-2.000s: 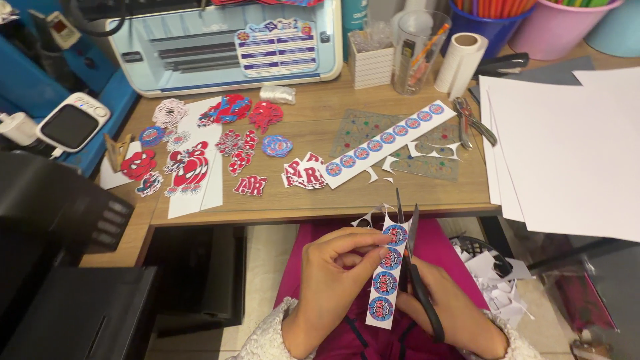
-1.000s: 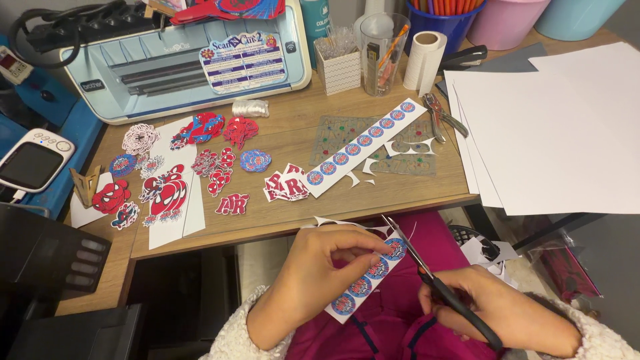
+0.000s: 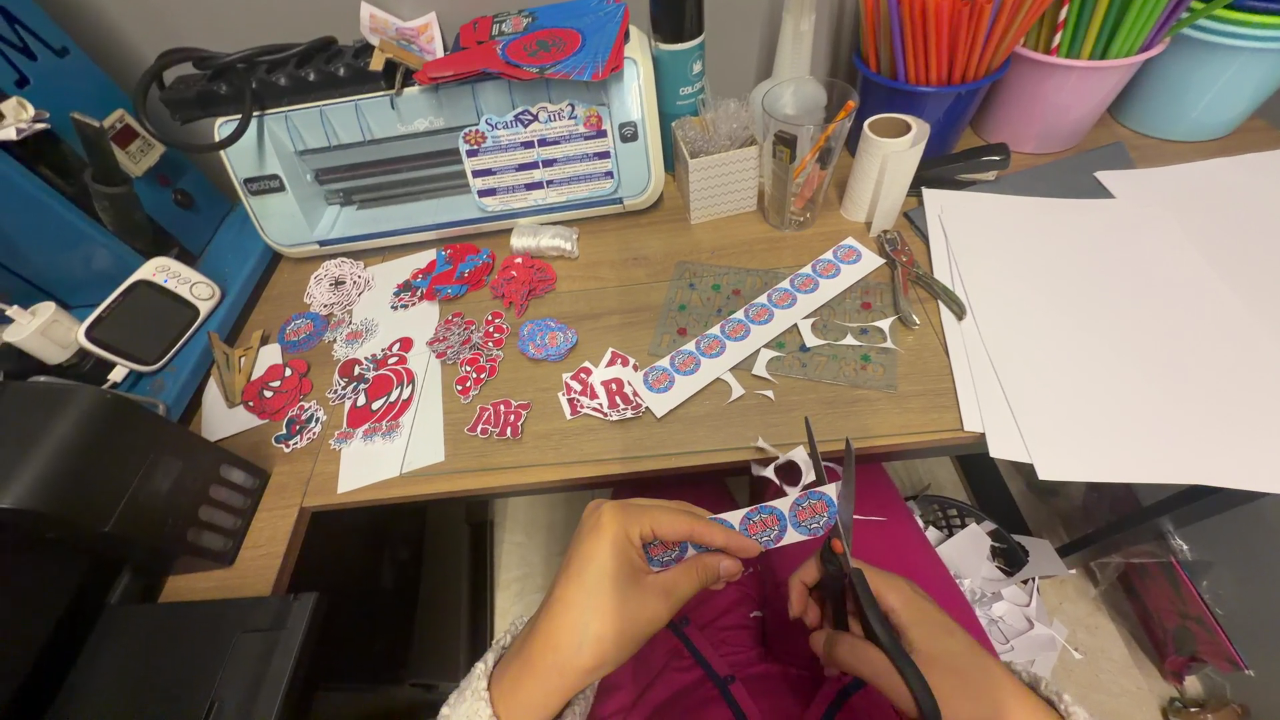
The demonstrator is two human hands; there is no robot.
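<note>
Below the desk's front edge, my left hand point(image 3: 650, 570) pinches a white paper strip point(image 3: 790, 534) printed with round blue and red badges. My right hand point(image 3: 890, 640) holds black-handled scissors point(image 3: 848, 520), their blades parted around the strip's right end. A curled white offcut point(image 3: 790, 468) lies just above the strip. On the desk, a longer strip of the same round badges point(image 3: 760, 322) rests across a translucent stencil sheet point(image 3: 860, 362). Several offcuts point(image 3: 850, 332) lie beside it. Piles of cut-out red and blue stickers point(image 3: 385, 390) spread over the desk's left part.
A light-blue cutting machine point(image 3: 440, 150) stands at the back. Hole-punch pliers point(image 3: 910, 275) lie beside large white sheets point(image 3: 1130, 320) on the right. A clear cup point(image 3: 800, 150), a paper roll point(image 3: 885, 170) and a blue bucket point(image 3: 925, 100) stand behind. A basket of paper scraps point(image 3: 1000, 580) sits below.
The short strip has turned from upright to nearly level in my left hand. The scissors have swung to point upward, and their blades are wider apart than a second ago.
</note>
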